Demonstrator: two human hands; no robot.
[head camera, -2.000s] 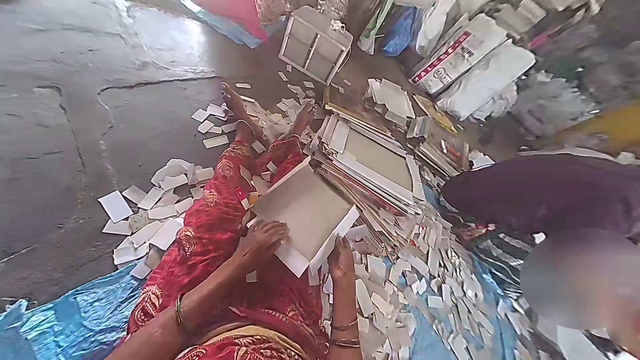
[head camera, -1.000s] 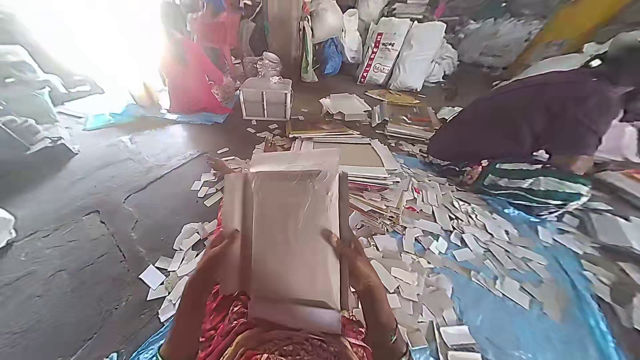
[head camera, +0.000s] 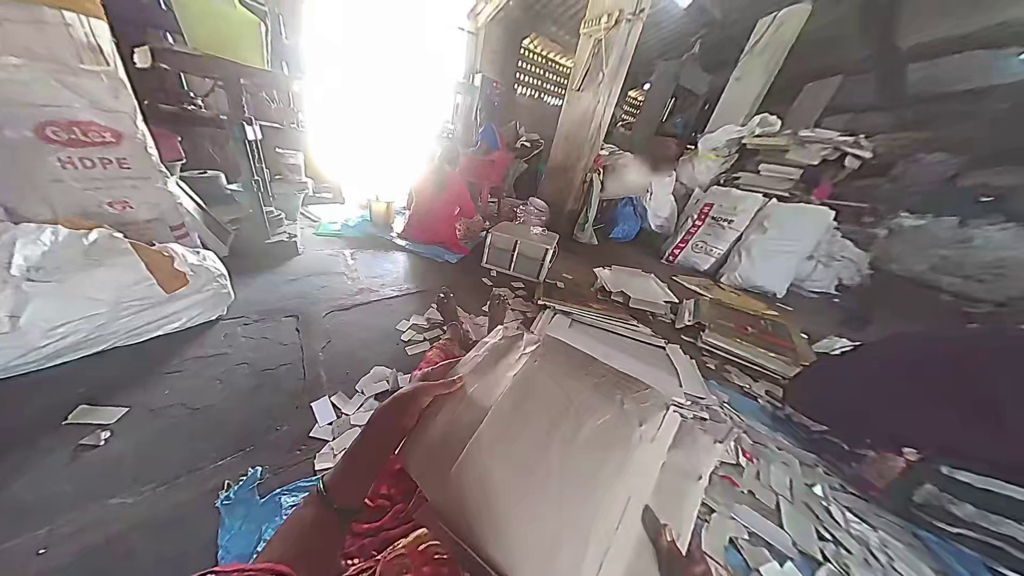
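A large grey-white cardboard sheet (head camera: 552, 456) with side flaps lies tilted over my lap, spanning the space between my hands. At its upper left edge, my left hand (head camera: 424, 400) grips it, fingers over the flap. My right hand (head camera: 668, 544) is at its lower right edge, partly cut off by the frame, with fingers on the right flap. Just beyond the sheet is a stack of flat cardboard pieces (head camera: 608, 352). Small white card offcuts (head camera: 784, 488) are heaped to the right, and more offcuts (head camera: 352, 416) lie left of my legs.
A person in dark clothing (head camera: 912, 400) bends close on the right. Another person in pink (head camera: 436, 208) sits farther off near the bright doorway. A white-framed box (head camera: 520, 252) stands ahead. Full white sacks (head camera: 712, 228) are at the back right; a large white sack (head camera: 104, 288) lies at the left.
The tray-like cardboard piece between my hands two seconds ago appears as a larger sheet with spread flaps now. My view has swung up and left.
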